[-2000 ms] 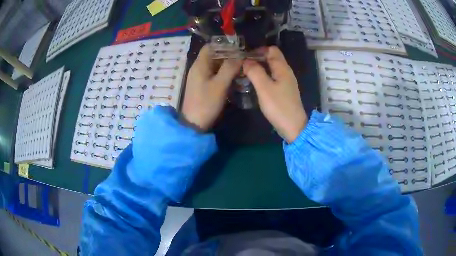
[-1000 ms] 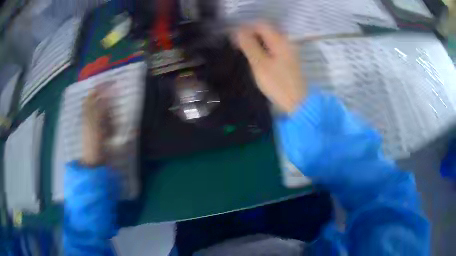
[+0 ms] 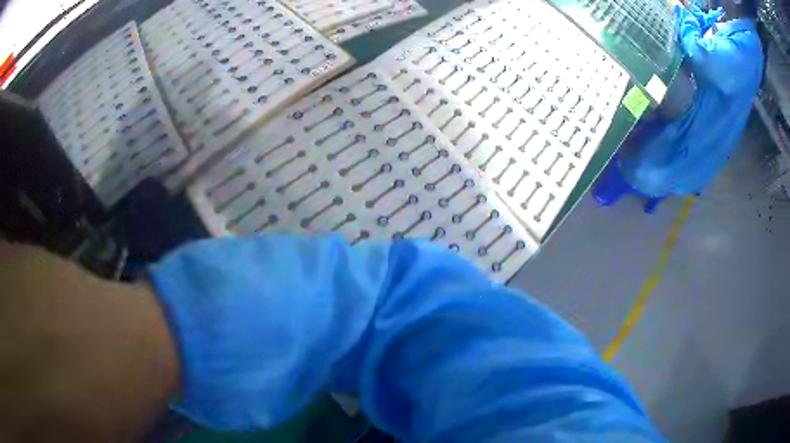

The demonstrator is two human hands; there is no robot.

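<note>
My right hand [image 3: 78,346] is large and close at the lower left, cut off by the left edge. Only its wrist and back part show, below a blue sleeve; the fingers are out of the picture, so I cannot tell what they hold. My left hand is not in view. A white slotted tray [image 3: 281,143] lies beyond my sleeve, with rows of dumbbell-shaped slots, many with dark round ends. My sleeve covers its near edge. A second white tray [image 3: 498,112] adjoins it on the right.
The dark body of the press [image 3: 35,173] stands at the left edge. More slotted trays [image 3: 234,52] lie at the upper left. A person in a blue smock [image 3: 715,112] is at the upper right. Green stickers [image 3: 637,102] mark the table edge. The grey floor has a yellow line [image 3: 650,290].
The view has swung to the right, away from the press. My left hand has left the picture. My right hand, whole before, now shows only in part at the lower left.
</note>
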